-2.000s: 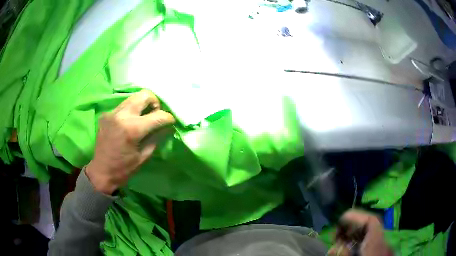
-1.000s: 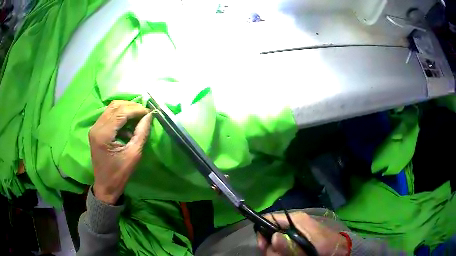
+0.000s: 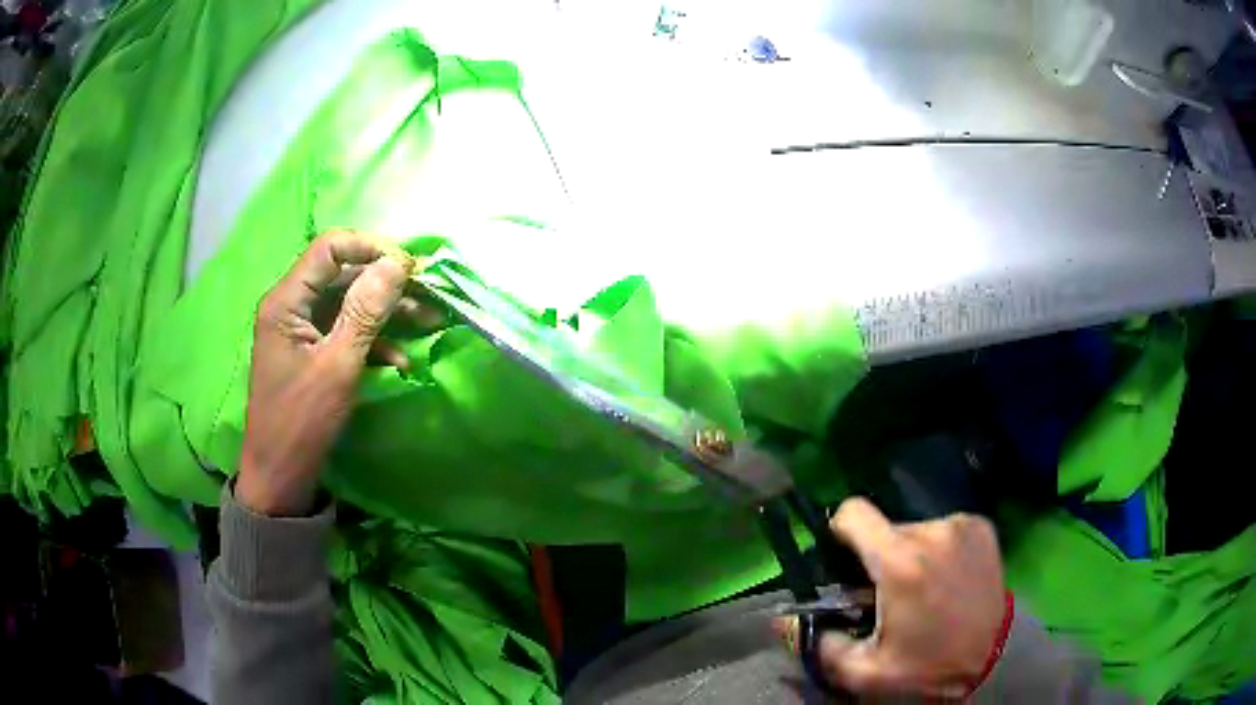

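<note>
A bright green garment piece (image 3: 482,441) lies draped over the table edge and my lap, washed out white under the lamp. My left hand (image 3: 314,361) pinches its edge between thumb and fingertips. My right hand (image 3: 916,592) holds fabric shears (image 3: 606,400) by the black handles at the lower right. The long silver blades point up and left across the cloth, with their tips right beside my left fingertips. The blades look slightly apart; the tips are partly lost in glare.
Long green pieces (image 3: 103,276) hang over the table's left end. The pale machine table (image 3: 1019,221) has a printed scale along its front edge. More green cloth (image 3: 1102,592) lies at the lower right, by dark blue and black shapes. A small blue bit (image 3: 762,50) sits at the top.
The shears came from the blurred lower right up to my left fingertips, and since then their handles have shifted right and slightly up. The blades have parted a little.
</note>
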